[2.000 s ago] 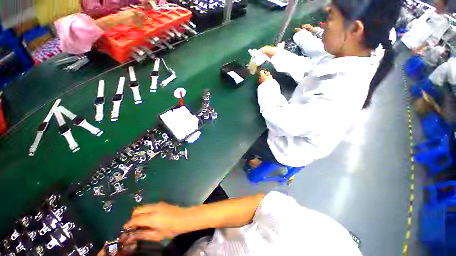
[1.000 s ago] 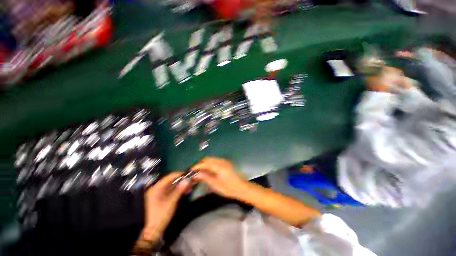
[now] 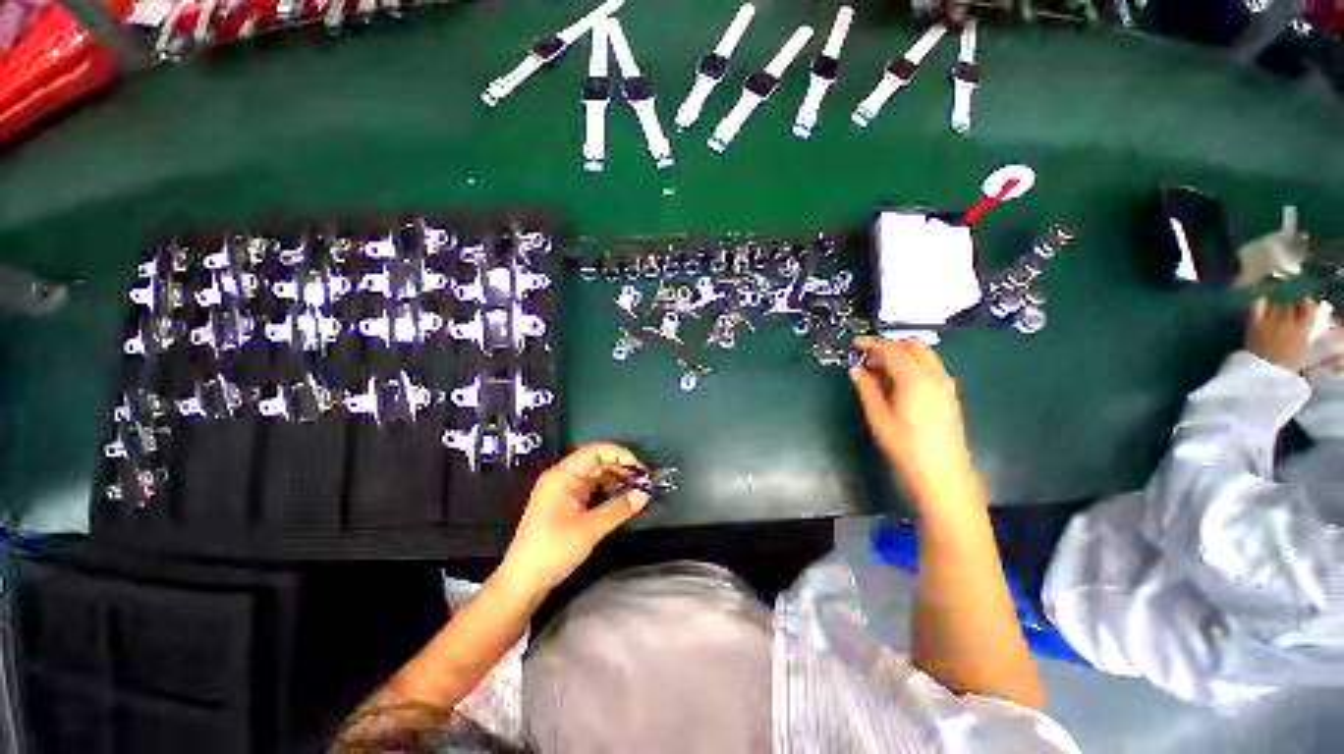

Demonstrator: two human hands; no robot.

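Note:
My left hand [image 3: 578, 508] is near the bench's front edge, its fingertips closed on a small dark watch head with a silver spring clip [image 3: 658, 480] sticking out to the right. My right hand [image 3: 907, 395] is at the right end of the loose spring clips [image 3: 715, 302], its fingertips at a clip [image 3: 856, 354]; whether they grip it is too small to tell. Clamped watch heads [image 3: 497, 327] stand in rows in the black foam tray [image 3: 398, 479] at the left.
A black box with white pads [image 3: 926, 273] lies beyond my right hand, with a red-stemmed white disc [image 3: 1008, 183] and more clips [image 3: 1019, 299]. Strapped watches [image 3: 761, 89] lie at the far side. A coworker's sleeve [image 3: 1179, 530] is at the right; spare foam trays [image 3: 155, 648] are lower left.
The view has swung left and steadied. My hands were together around a small piece a second ago; now my right hand has moved away to the loose clips, while my left hand keeps the piece.

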